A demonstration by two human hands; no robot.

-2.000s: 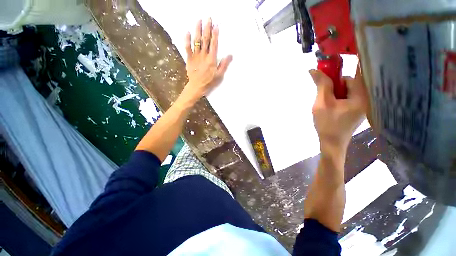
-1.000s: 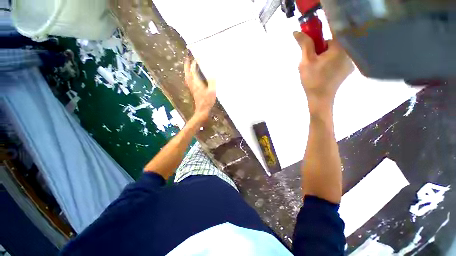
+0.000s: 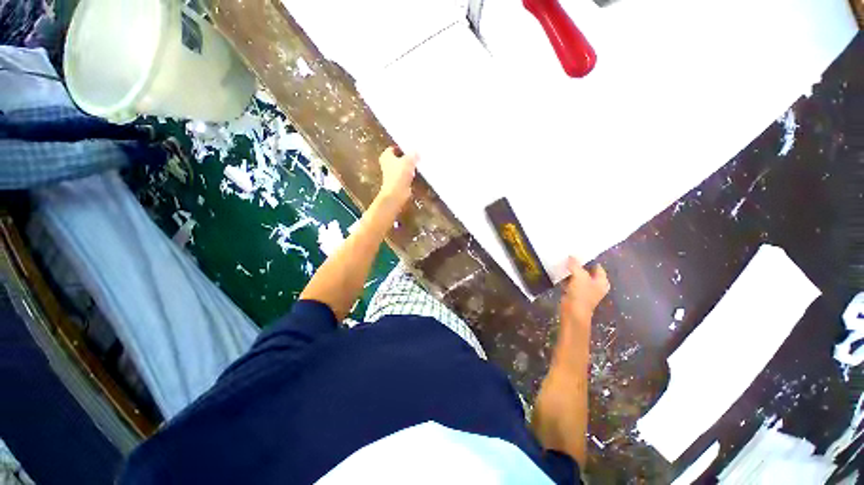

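A broad white stack (image 3: 663,123) lies on the brown table. My left hand (image 3: 398,175) is at its left edge with curled fingers, pinching the edge. My right hand (image 3: 585,287) is at its near edge beside the corner, fingertips on the white sheets; its far fingers are partly hidden. A dark bar with yellow marking (image 3: 519,248) lies on the stack near that corner, between my hands. The red handle (image 3: 568,43) of the cutting machine stands over the stack at the top, with no hand on it; the motor housing is out of view.
A cut white piece (image 3: 734,350) lies on the table (image 3: 654,284) at the right, with white scraps (image 3: 782,459) nearby. Left of the table are a whitish bucket (image 3: 142,66), light blue cloth (image 3: 142,275) and a green floor (image 3: 246,256) littered with trimmings.
My right hand has let go of the red handle and moved down to the stack's near edge. My left hand has moved from on top of the stack to its left edge.
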